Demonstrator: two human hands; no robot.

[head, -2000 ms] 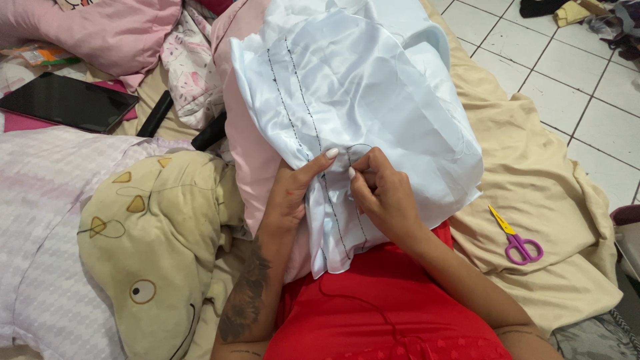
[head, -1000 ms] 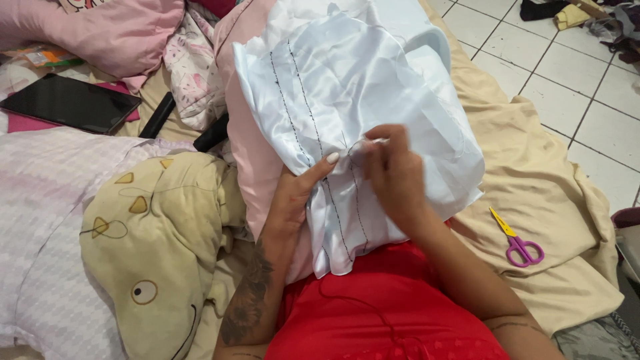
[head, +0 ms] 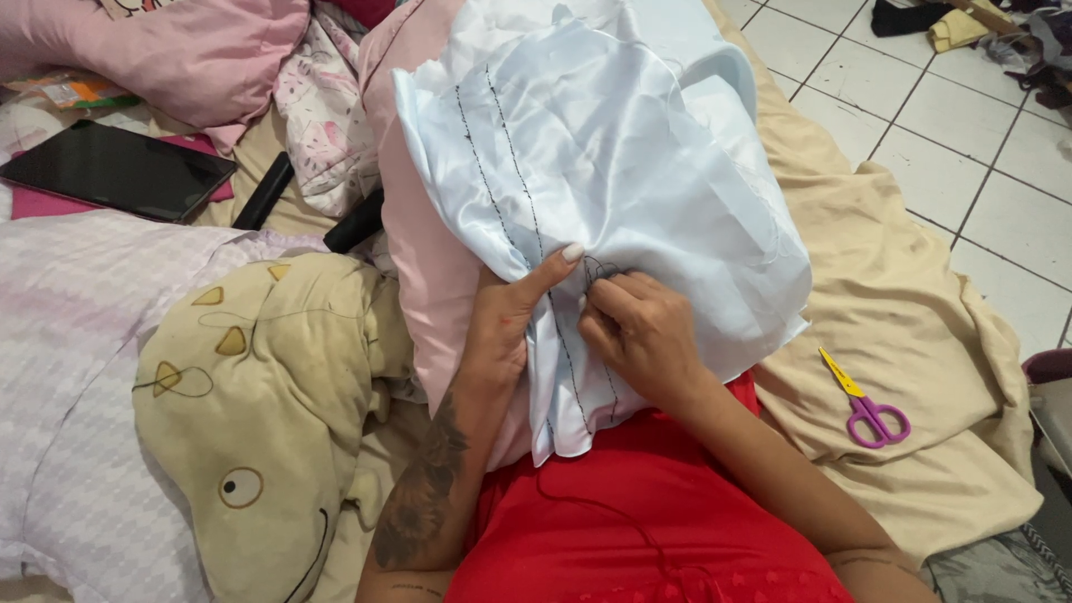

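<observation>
Pale blue satin fabric (head: 636, 159) lies over a pink pillow (head: 419, 276) on my lap, with rows of dark hand stitches running down it. My left hand (head: 515, 314) grips the gathered fabric at its near left side, thumb on top. Close by on the right, my right hand (head: 641, 335) has its fingers pinched together at the cloth beside a small loop of dark thread (head: 599, 266). Whether a needle sits between those fingertips is hidden. Yellow-bladed scissors (head: 864, 400) with purple handles rest on the beige sheet to the right.
On the left are a cream plush animal (head: 251, 419), a lilac-white pillow (head: 75, 352), a black tablet (head: 117, 170) and a dark cylindrical object (head: 265, 191). Beyond the beige sheet (head: 904, 276) is a white tiled floor (head: 938, 109), with assorted items at the top right.
My right hand, blurred and a little raised one second ago, is back down at the fabric beside my left thumb. My left hand keeps its hold on the cloth.
</observation>
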